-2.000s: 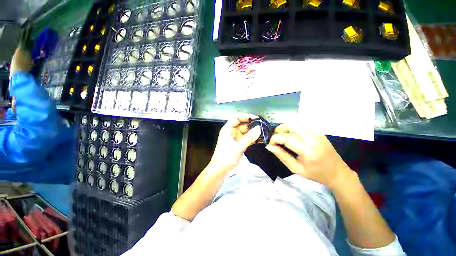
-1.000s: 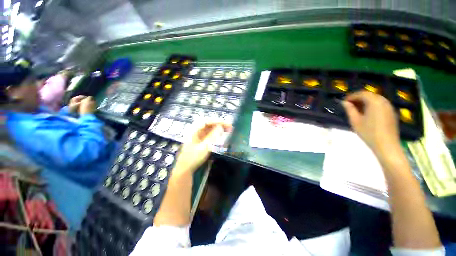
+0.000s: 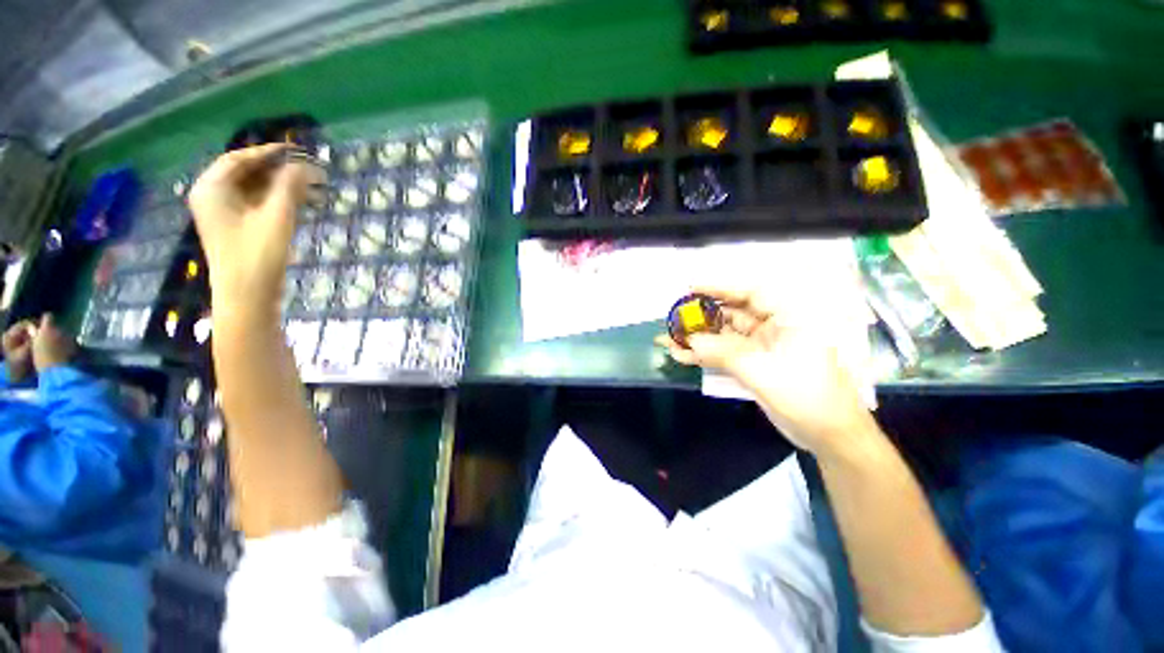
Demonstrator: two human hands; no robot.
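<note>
My right hand (image 3: pixel 779 364) holds a round dark unit with a yellow-taped insert (image 3: pixel 693 316) in its fingertips, above the white paper near the bench's front edge. My left hand (image 3: pixel 249 211) is raised over the upper left corner of the clear blister tray (image 3: pixel 470 255); its fingertips pinch a blurred round part (image 3: pixel 306 166) with a pale face and dark rim. The black pocket tray (image 3: pixel 715 230) has yellow units in its back row and front right pocket. Three front-row pockets at left hold dark units with thin wires; the fourth is empty.
White paper (image 3: pixel 562 300) with a pink-red wire pile (image 3: pixel 585 253) lies before the black tray. Cream strips (image 3: pixel 983 287), a crinkled clear bag (image 3: pixel 909 300) and an orange-red sheet (image 3: pixel 1040 168) lie right. Another black tray (image 3: pixel 836 32) is behind. Blue-sleeved people sit both sides.
My right hand has moved from the black tray toward the front edge, now with a yellow unit. My left hand has moved left and away over the blister tray. The third front pocket now holds a wired unit.
</note>
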